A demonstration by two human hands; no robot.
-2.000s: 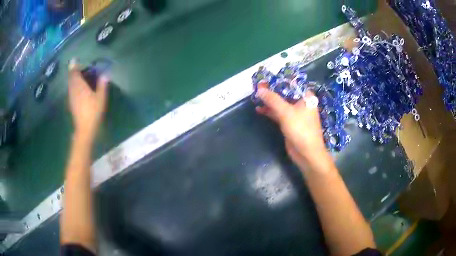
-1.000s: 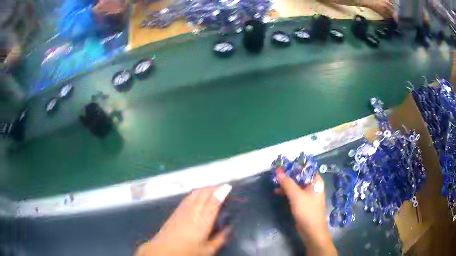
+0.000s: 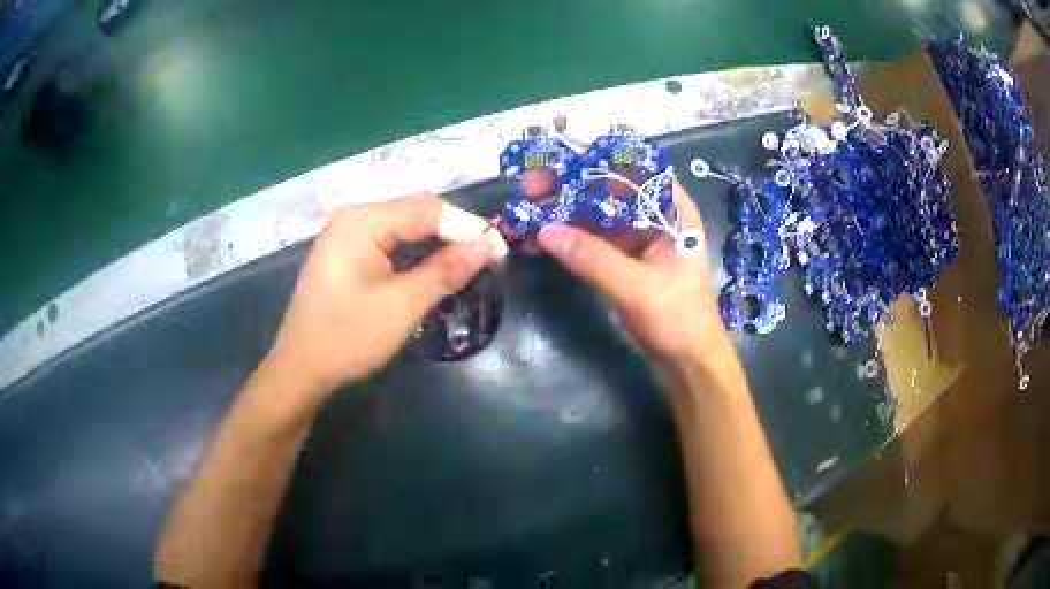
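Note:
My right hand (image 3: 645, 282) holds a strip of joined blue ring-shaped circuit boards (image 3: 564, 184); two rings show, each with a small yellow-green display. A thin white wire loops over the right ring to a white ring terminal (image 3: 689, 242). My left hand (image 3: 386, 282), with white finger cots on its fingertips, pinches a short red lead at the strip's lower left edge. A black round housing (image 3: 463, 322) lies on the dark worktop below the left fingers, partly hidden by them.
A pile of wired blue boards (image 3: 875, 219) lies at the right, with joined boards (image 3: 754, 259) beside it. Another bundle (image 3: 1002, 173) lies on brown cardboard (image 3: 921, 374). A white edge strip (image 3: 259, 224) separates the worktop from the green belt (image 3: 380, 92).
My left hand came back from over the belt to the worktop and is now at the board strip, pinching the red lead. The black housing now shows below it. The view has tilted down.

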